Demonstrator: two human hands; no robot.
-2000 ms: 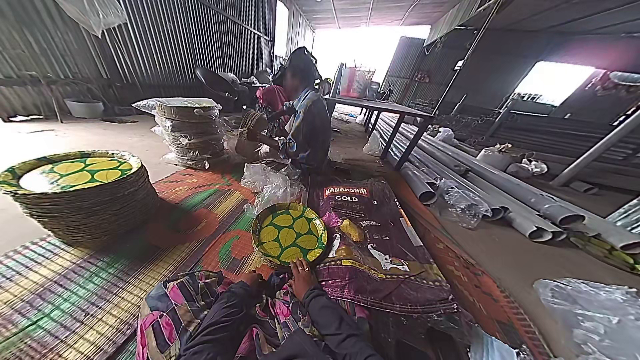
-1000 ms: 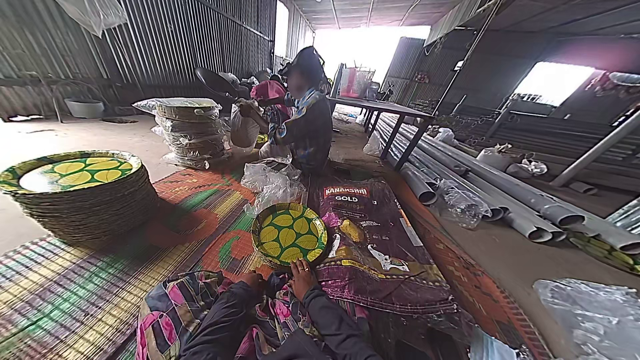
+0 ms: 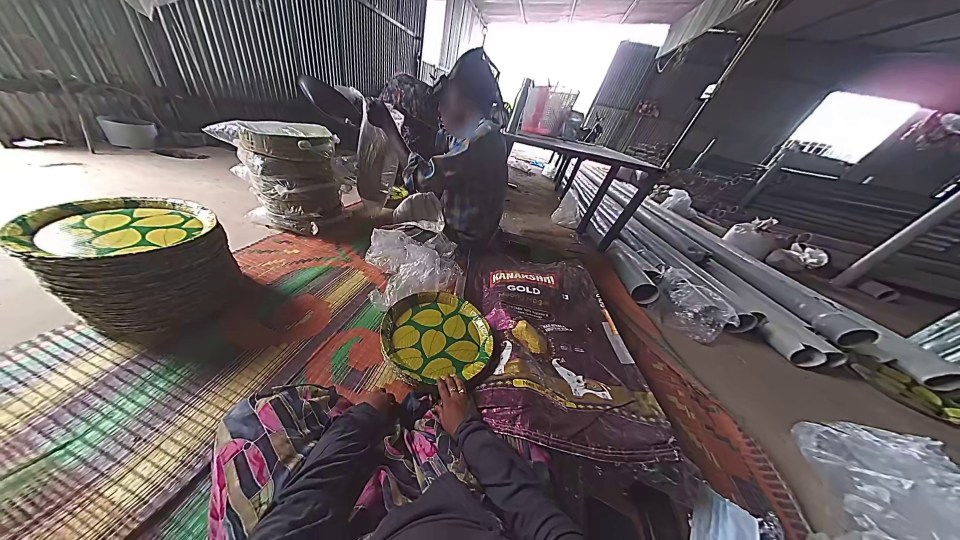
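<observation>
A round plate with a green and yellow leaf pattern (image 3: 437, 339) lies before me, at the left edge of a dark printed sack (image 3: 570, 330). The fingers of my right hand (image 3: 454, 405) rest on its near rim. Close to the plate's lower left, my left hand (image 3: 381, 401) is low over my patterned clothing; its fingers are partly hidden, so whether it grips anything does not show. At the left stands a tall stack of like plates (image 3: 127, 277). Crumpled clear plastic (image 3: 415, 262) lies just beyond the plate.
Past the plastic, a person (image 3: 469, 165) sits on the floor handling a clear bag (image 3: 375, 157). Plastic-wrapped stacks (image 3: 289, 180) stand left of them. A woven mat (image 3: 300, 337) covers the floor. Grey pipes (image 3: 795, 300) and a dark table (image 3: 592, 148) are on the right.
The seated person has raised the clear bag and moved it to the left. My hands and the plate have stayed in place.
</observation>
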